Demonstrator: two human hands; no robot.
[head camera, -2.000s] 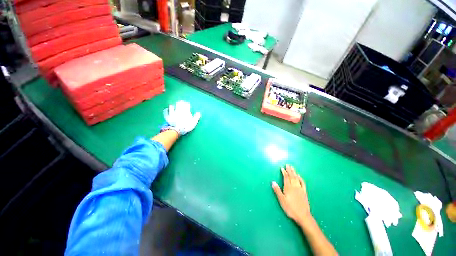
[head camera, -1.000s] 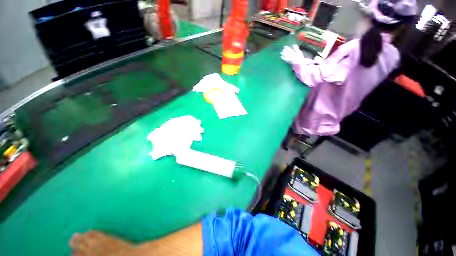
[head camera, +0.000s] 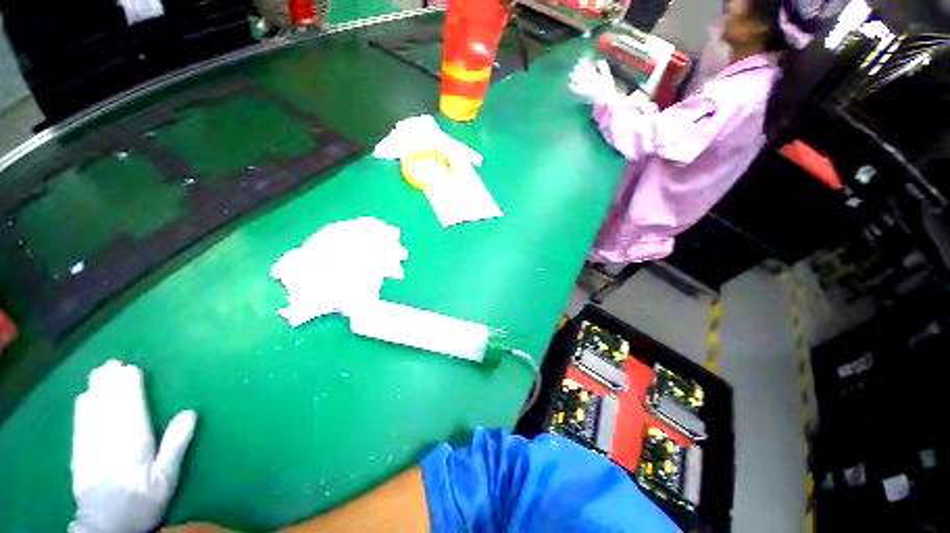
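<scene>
My left hand (head camera: 120, 453), in a white glove, is open and empty at the lower left, with its thumb apart, on or just over the green bench. My bare right forearm comes from a blue sleeve along the bottom edge. Only a sliver of my right hand (head camera: 198, 528) shows, the rest cut off. A white dispensing syringe (head camera: 422, 329) lies on the bench with its green end to the right and a thin hose trailing off the edge. Its other end touches a crumpled white cloth (head camera: 344, 265).
A yellow tape roll (head camera: 426, 170) lies on white paper (head camera: 464, 198). A red-yellow cylinder (head camera: 466, 78) stands beyond. Dark carrier trays (head camera: 135, 250) line the far side. A black tote (head camera: 719, 458) on the floor holds several boards. A person in pink (head camera: 677, 156) works at right.
The view has swung right from the foam stacks and boards to the syringe and floor tote. My gloved left hand has come into view since a second ago; my right hand has sunk mostly out.
</scene>
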